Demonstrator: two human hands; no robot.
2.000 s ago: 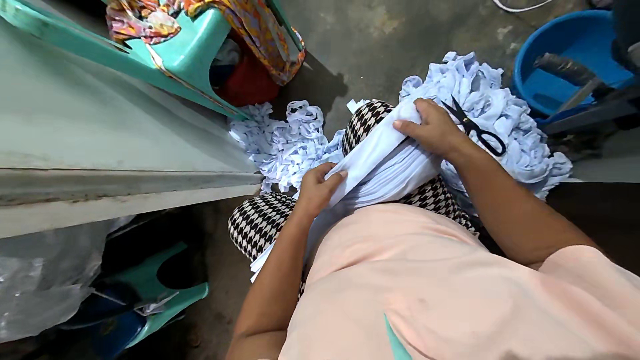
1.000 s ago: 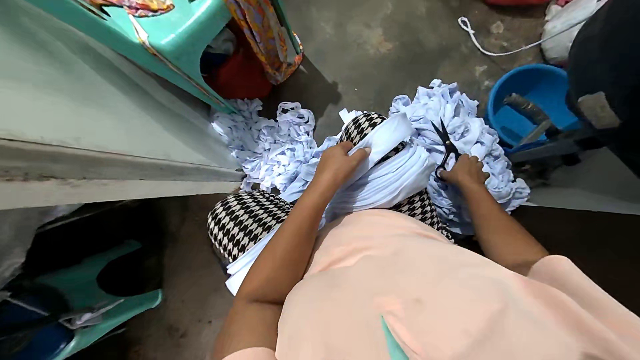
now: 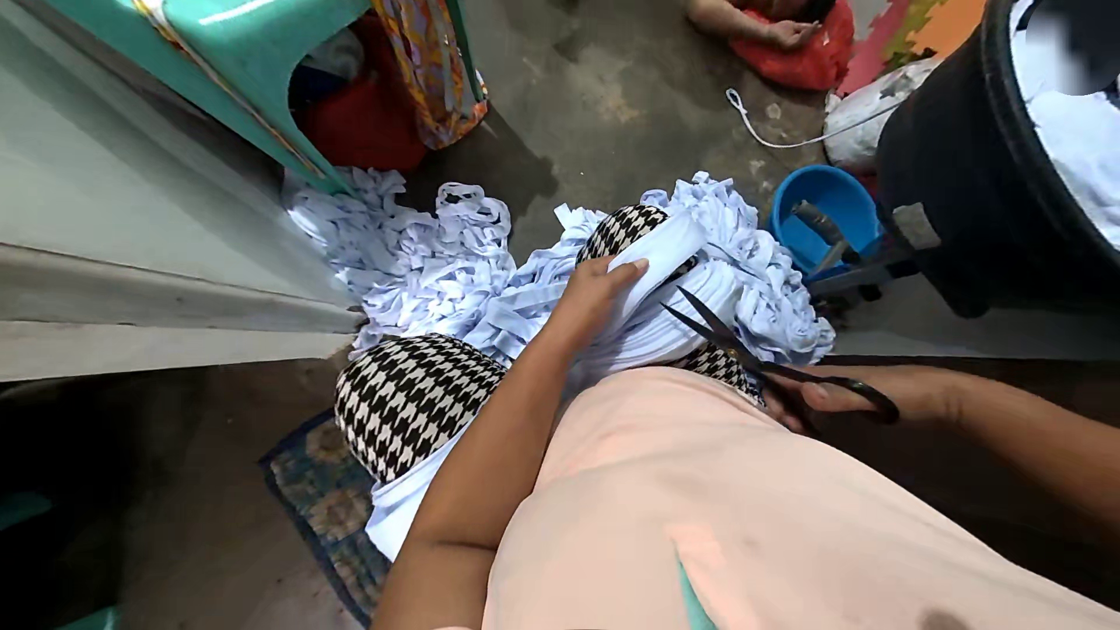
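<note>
A folded band of white fabric (image 3: 661, 254) lies across my lap, pinched near its edge by my left hand (image 3: 604, 289). To its right, my right hand (image 3: 818, 398) holds black-handled scissors (image 3: 731, 341) by the loops. Their blades are apart and point up and left over the layered white fabric. Tangled white fabric strips (image 3: 437, 254) are heaped beyond my knees, and another heap (image 3: 761, 289) lies by my right knee. My houndstooth trousers (image 3: 416, 398) show beneath the fabric.
A green plastic chair (image 3: 254, 52) stands at upper left beside a pale panel (image 3: 157, 192). On the right are a blue basin (image 3: 822, 197) and a large black tub (image 3: 971, 175) holding white cloth. Another person's arm (image 3: 744, 22) shows at the top.
My right hand has taken hold of the scissors, which earlier lay on the right heap, and brought them toward my lap. My left hand has moved along the white fabric.
</note>
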